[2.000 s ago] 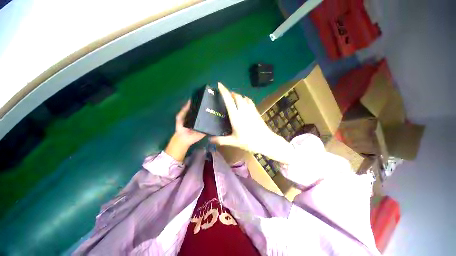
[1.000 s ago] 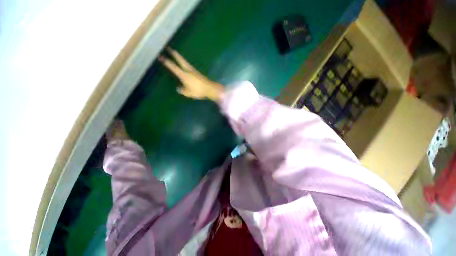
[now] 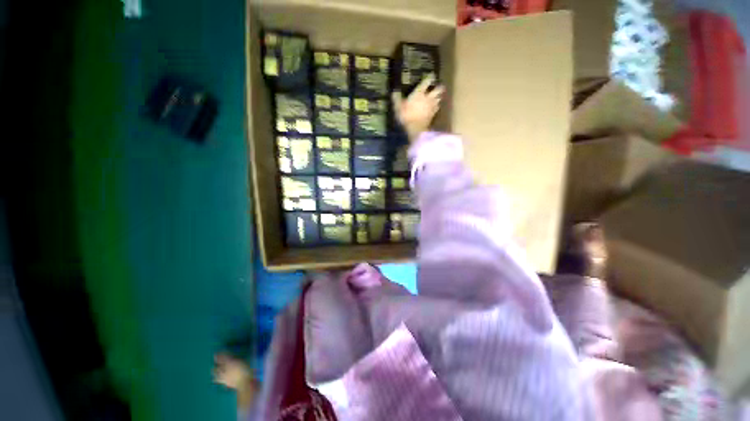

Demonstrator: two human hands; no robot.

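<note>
The shipping carton (image 3: 354, 15) stands open, with black product boxes (image 3: 333, 152) in rows, yellow print facing up. My right hand (image 3: 421, 105) reaches into the carton's far right corner, its fingers around the near end of one product box (image 3: 418, 64), which looks higher than its neighbours. The sleeve hides part of the right-hand column. My left hand (image 3: 236, 374) is small and blurred at the lower left over the green surface; a dark blur lies beside it, and whether it holds anything cannot be told. A lone product box (image 3: 182, 108) lies on the green surface left of the carton.
A carton flap (image 3: 514, 140) folds outward on the right. Beyond it are other brown cartons (image 3: 682, 214), a white dotted item (image 3: 640, 53) and a red shape (image 3: 711, 82). The green surface (image 3: 185, 222) runs along the carton's left side.
The view has swung to the carton. The lettered box held earlier left both hands by the middle frame. My right hand has moved from over the green surface into the carton, onto the corner box.
</note>
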